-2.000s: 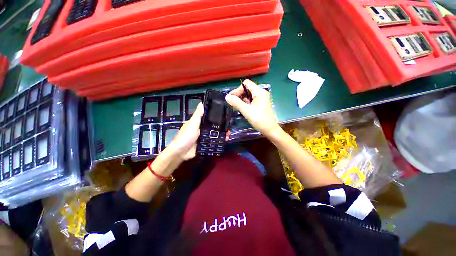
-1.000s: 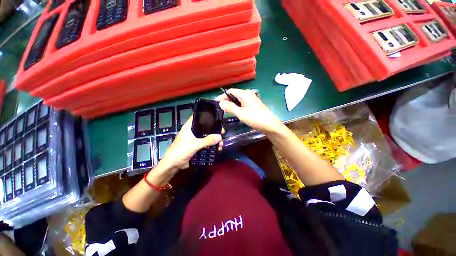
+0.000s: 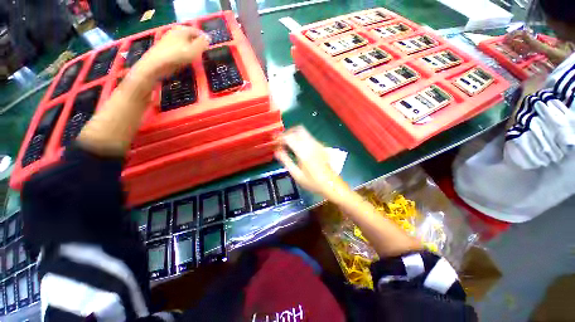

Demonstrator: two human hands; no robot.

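Note:
My left hand [image 3: 176,51] reaches over the top foam phone tray [image 3: 252,94] of the left stack. Its fingertips are beside a black keypad phone [image 3: 216,31] in the far right pocket; whether they grip it is hidden. More black phones [image 3: 222,68] lie in the other pockets. My right hand [image 3: 306,157] is blurred, near the front right corner of that stack; no tool can be made out in it. The lens tray [image 3: 252,231], with black-bordered display windows [image 3: 211,204], lies at the table edge below the stack.
A second red foam stack [image 3: 372,135] holds gold-beige handsets [image 3: 422,102]. A white cloth [image 3: 337,160] lies partly behind my right hand. A carton of yellow liners [image 3: 397,210] sits below the table edge. A person in a striped sleeve [image 3: 548,107] works at right.
The view has shifted to show more of both foam stacks. My left hand has moved from above the lens tray to the left foam tray. The phone is gone from between my hands.

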